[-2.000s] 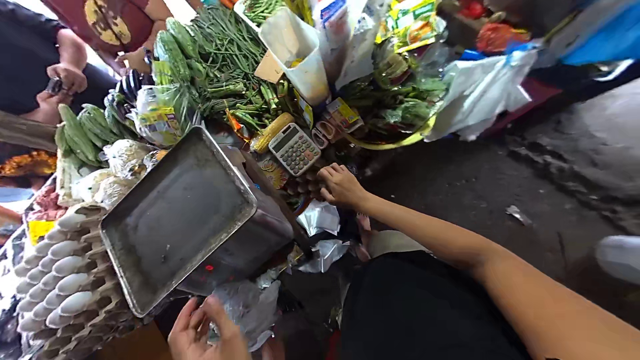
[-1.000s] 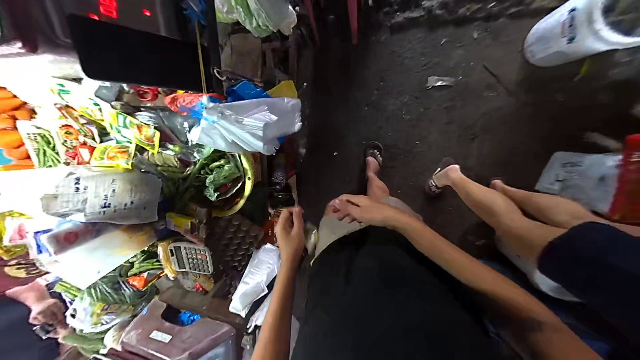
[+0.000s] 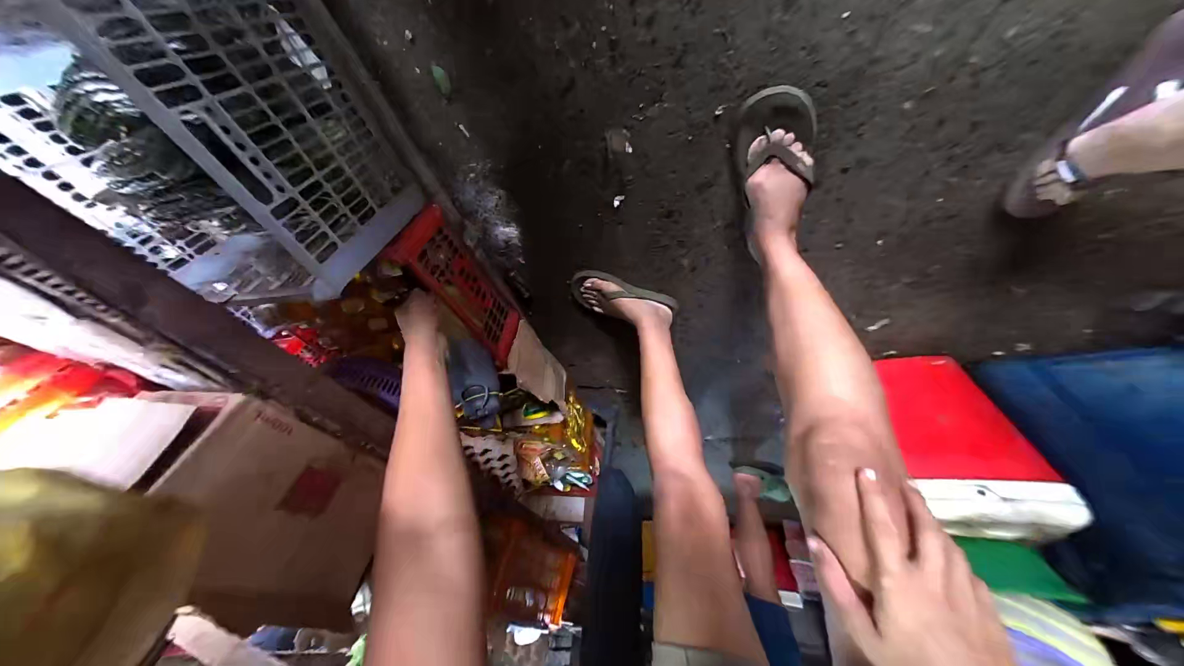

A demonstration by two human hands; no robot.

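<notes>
My left arm stretches down at the left of the view, with my left hand point(image 3: 418, 313) inside a red plastic crate point(image 3: 458, 277). Its fingers are blurred and partly hidden among small brownish items point(image 3: 365, 310). Whether it grips one of them cannot be told. At lower right my right hand point(image 3: 911, 587) lies with spread fingers on my bare knee point(image 3: 846, 462), holding nothing. Both of my feet, in dark flip-flops point(image 3: 782, 139), are on the floor.
A grey mesh crate point(image 3: 268, 129) adjoins the red one. Nearby are a purple basket point(image 3: 370, 379), packets point(image 3: 555, 458) and a cardboard box point(image 3: 277, 499). A red-lidded cooler point(image 3: 967, 421) and blue container point(image 3: 1101, 444) stand right. Another person's foot point(image 3: 1050, 185) is at upper right.
My left hand has gone from in front of my body into the red crate. My right hand has moved from my lap onto my knee. The view has swung strongly away from the vegetable display.
</notes>
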